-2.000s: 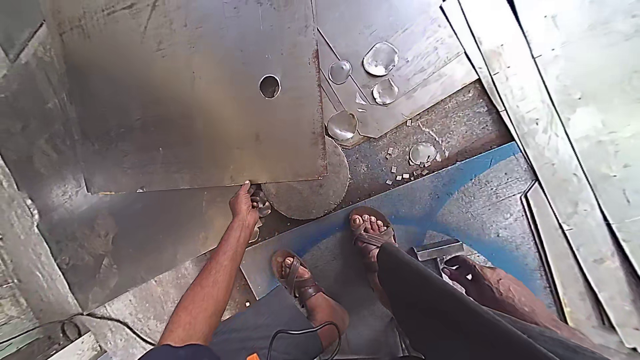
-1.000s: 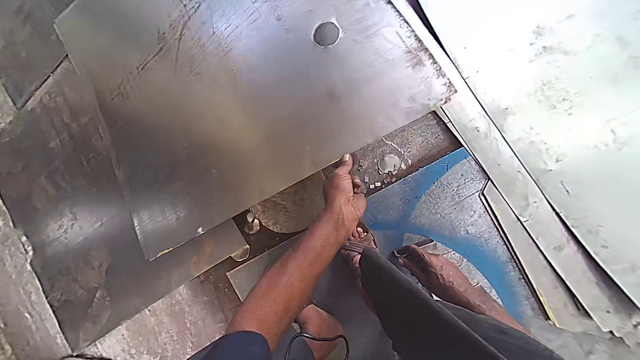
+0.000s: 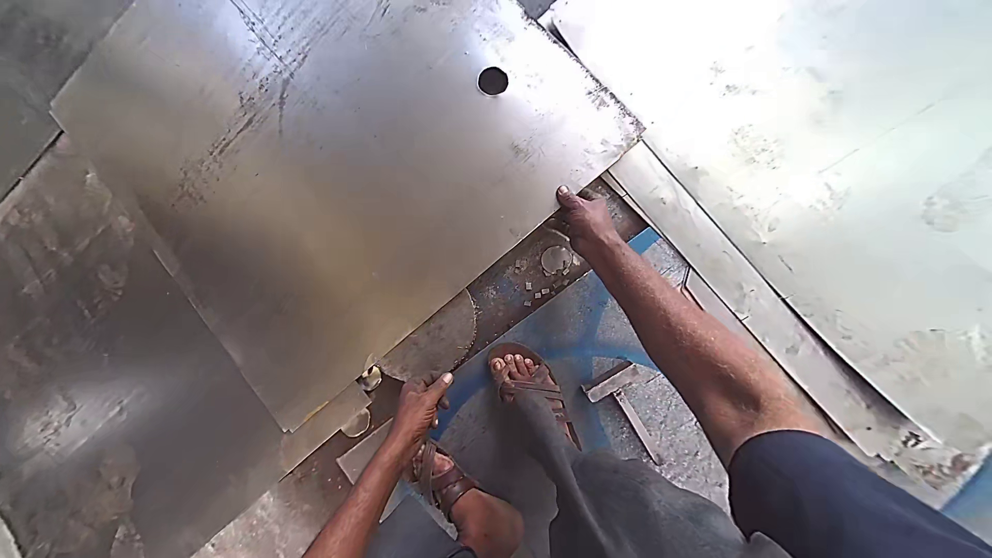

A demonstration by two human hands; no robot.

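A large sheet of metal [image 3: 349,194] with one round hole lies tilted across the view. My right hand [image 3: 587,221] grips its lower right edge, thumb on top and fingers hidden beneath. My left hand [image 3: 422,403] is off the sheet, below its near edge, with the thumb extended and fingers curled; whether it holds anything small cannot be told. Close to that hand, a round-edged metal plate [image 3: 434,337] shows partly from under the sheet. Small metal discs [image 3: 370,377] lie just left of it.
Broad metal sheets [image 3: 837,194] lie at the right, and darker sheets [image 3: 101,349] at the left. A metal disc [image 3: 556,260] and small square offcuts lie by my right forearm. My sandalled feet [image 3: 527,380] stand on a blue-marked surface near metal bars [image 3: 635,426].
The holed sheet has shifted right over the discs. My right hand now grips its edge, where it was not on it in the earlier frames. My left hand has let go of the edge.
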